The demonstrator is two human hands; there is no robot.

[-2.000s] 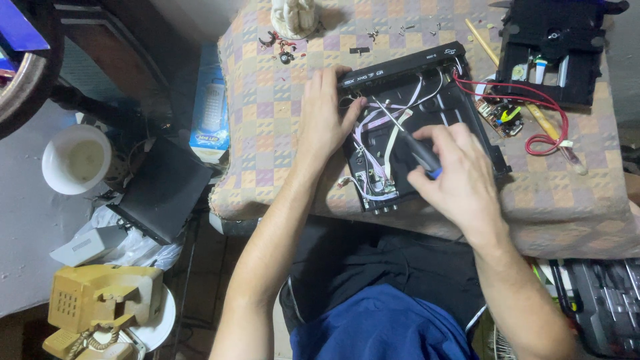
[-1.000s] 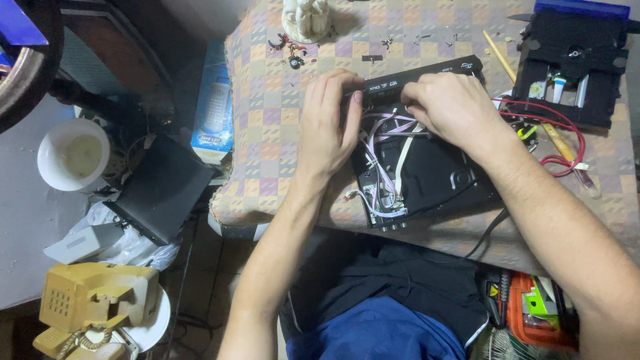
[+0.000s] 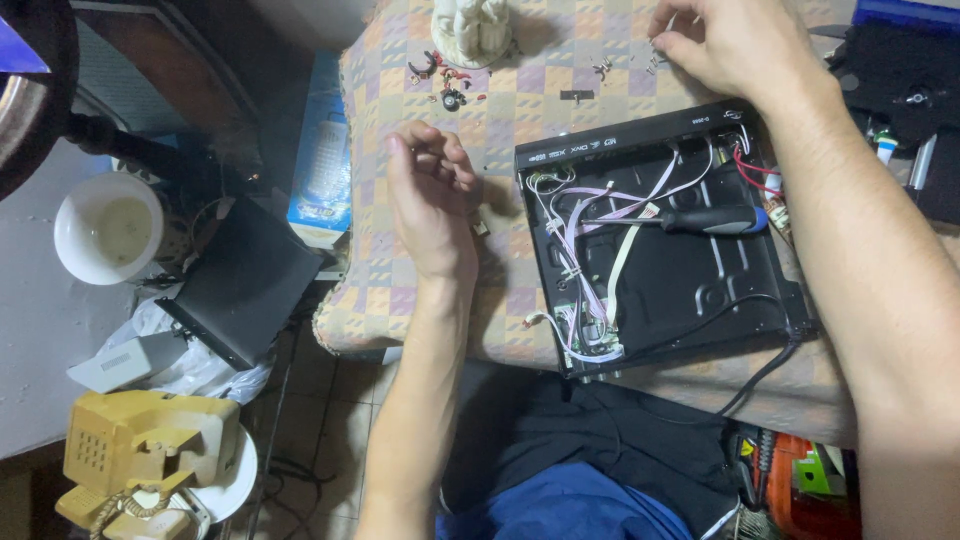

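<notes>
An opened black DVD player chassis (image 3: 675, 270) lies on the patterned cloth, with white and lilac ribbon cables (image 3: 581, 247) inside it. Across the chassis rests a screwdriver (image 3: 712, 220) with a black and blue handle, its shaft over the cables. My left hand (image 3: 439, 195) is raised left of the chassis, fingers loosely curled, holding nothing that shows. Beyond the chassis's upper right corner, my right hand (image 3: 705, 45) is at a few small screws (image 3: 652, 64); thumb and forefinger are close together, and whether they pinch a screw cannot be told.
A white figurine (image 3: 472, 34) stands at the far edge beside small red and black parts (image 3: 450, 79). A dark strip (image 3: 577, 95) lies behind the chassis. At right is a black disc-drive mechanism (image 3: 911, 97). A yellow telephone (image 3: 142, 442) and a white pot (image 3: 109, 229) are at left.
The screwdriver, in my right hand two seconds ago, now lies on the chassis. My right hand has moved from the front panel to the screws beyond it. My left hand has come off the chassis.
</notes>
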